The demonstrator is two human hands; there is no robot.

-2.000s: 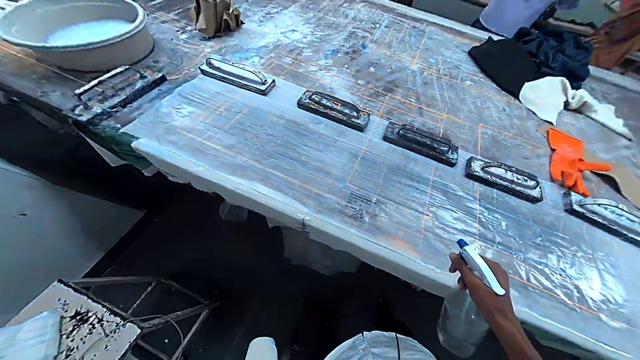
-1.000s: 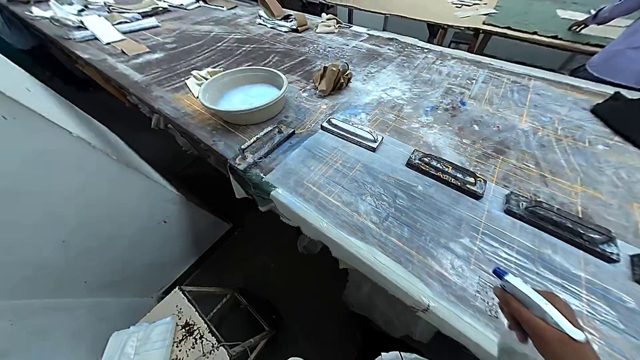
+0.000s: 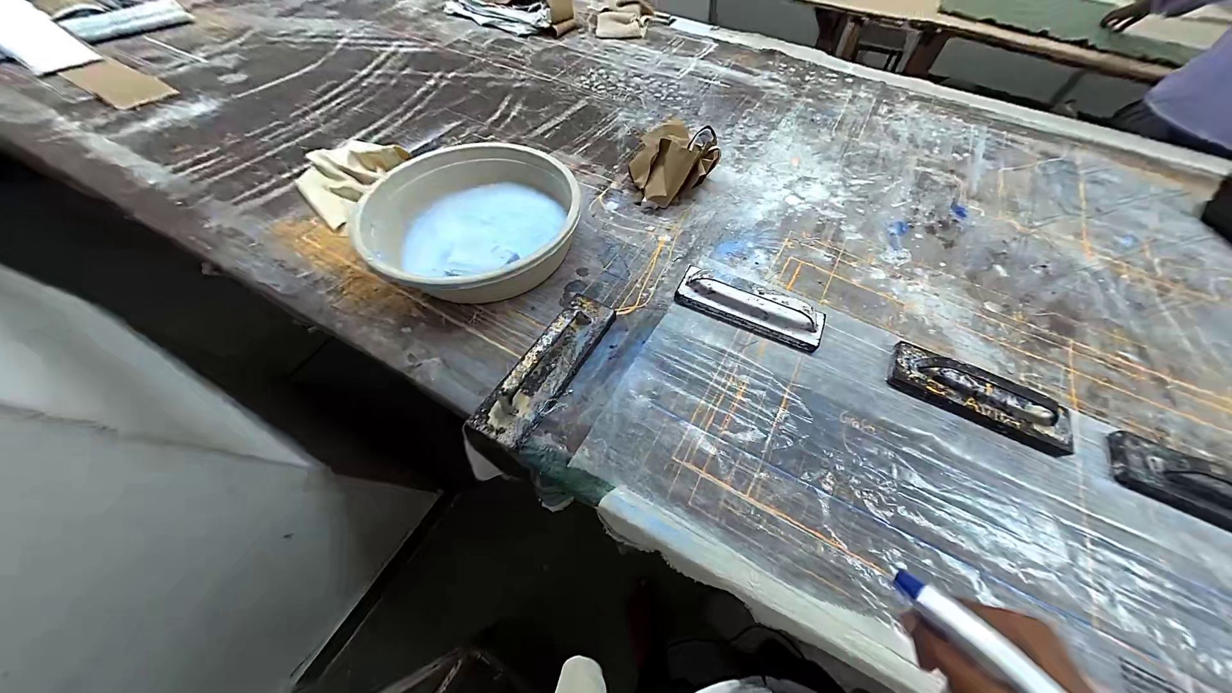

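At the lower right, my right hand (image 3: 1001,645) is closed around a spray bottle (image 3: 972,630) with a white head and blue nozzle tip; its lower part is out of frame. It is over the near edge of clear plastic sheeting (image 3: 828,433) spread on the table. Along the sheet's far side sit handled black weights, one with a white top (image 3: 751,306), one with yellow writing (image 3: 980,397) and a dark one (image 3: 1169,476). Another paint-crusted weight (image 3: 544,375) lies across the sheet's left end. My left hand is out of view.
A round basin (image 3: 467,284) of whitish-blue contents stands on the stained table (image 3: 481,106), with a cream cloth (image 3: 351,173) beside it. Crumpled brown paper (image 3: 672,164) lies behind. Folded fabrics (image 3: 510,14) lie farther back. Another person's sleeve (image 3: 1193,101) shows at upper right.
The view has swung far to the left, so several weights and the orange glove seen earlier are out of frame. The spray bottle stays in my right hand.
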